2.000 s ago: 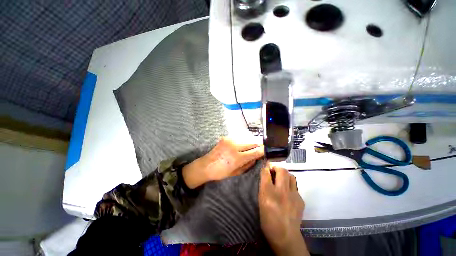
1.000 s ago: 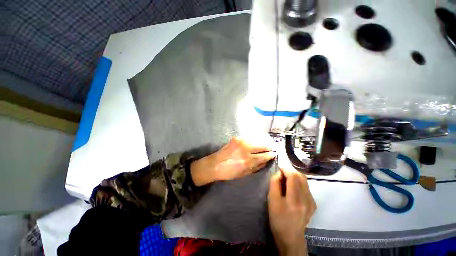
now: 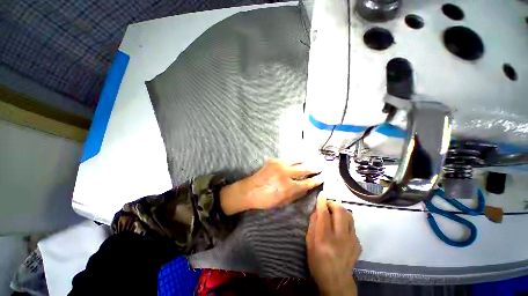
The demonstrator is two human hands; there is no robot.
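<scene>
A grey fabric panel [image 3: 214,110] lies on the white table, its curved end at the back, its near part hanging over the front edge. My left hand [image 3: 269,186] lies on the panel, fingertips at its right edge just in front of the bright needle area. My right hand [image 3: 333,237] holds the panel's right edge between thumb and fingers, close to my left fingertips. The white sewing machine head [image 3: 428,69] stands at the right. The presser foot and needle are lost in glare. A shiny curved metal guard [image 3: 431,150] stands right of them.
Blue-handled scissors [image 3: 453,228] lie right of the needle area, partly behind the guard. A small black block [image 3: 495,182] and a tan-brown piece [image 3: 493,214] lie beside them. Blue tape [image 3: 106,107] marks the table's left edge. A measuring strip [image 3: 405,273] runs along the front edge.
The view has shifted, so the machine head and guard appear farther right. Both hands stay at the panel's right edge near the needle, with little visible change in their hold.
</scene>
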